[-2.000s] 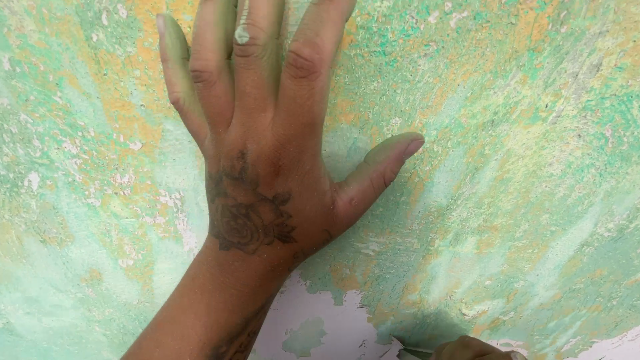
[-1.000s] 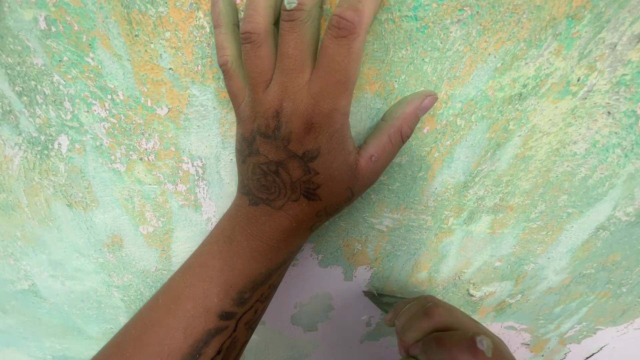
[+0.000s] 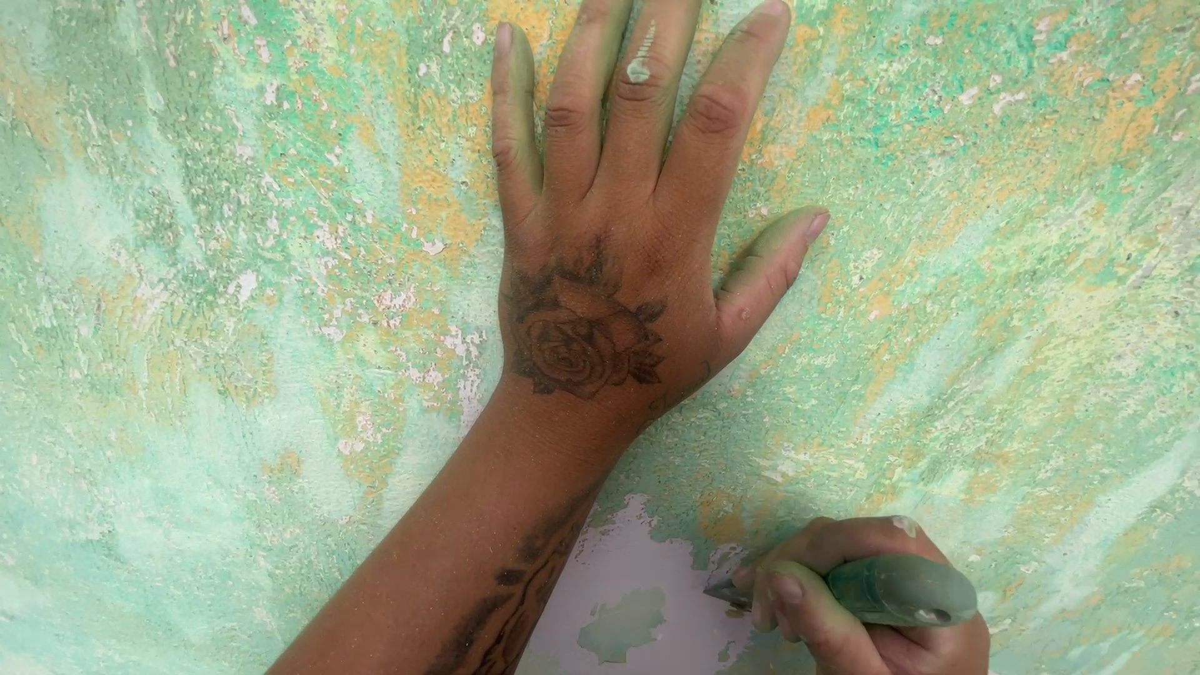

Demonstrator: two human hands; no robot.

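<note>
My left hand (image 3: 609, 216) lies flat, fingers spread, on a surface mottled with green, orange and white paint (image 3: 937, 356); dried paint marks one finger. At the lower right, my right hand (image 3: 844, 591) grips a utility knife (image 3: 900, 589) by its thick grey-green handle. The knife's short pointed blade tip touches or nearly touches the ragged right edge of a bare pale patch (image 3: 619, 553), where the paint coat is gone. Fingers cover the front of the handle.
A small island of green paint (image 3: 623, 626) remains inside the pale patch. My left forearm crosses the lower left and hides the patch's left side. Small white flecks dot the painted surface.
My right hand, barely in view at the bottom two seconds ago, now shows more fully with the knife and its handle. My left hand stays flat on the painted surface.
</note>
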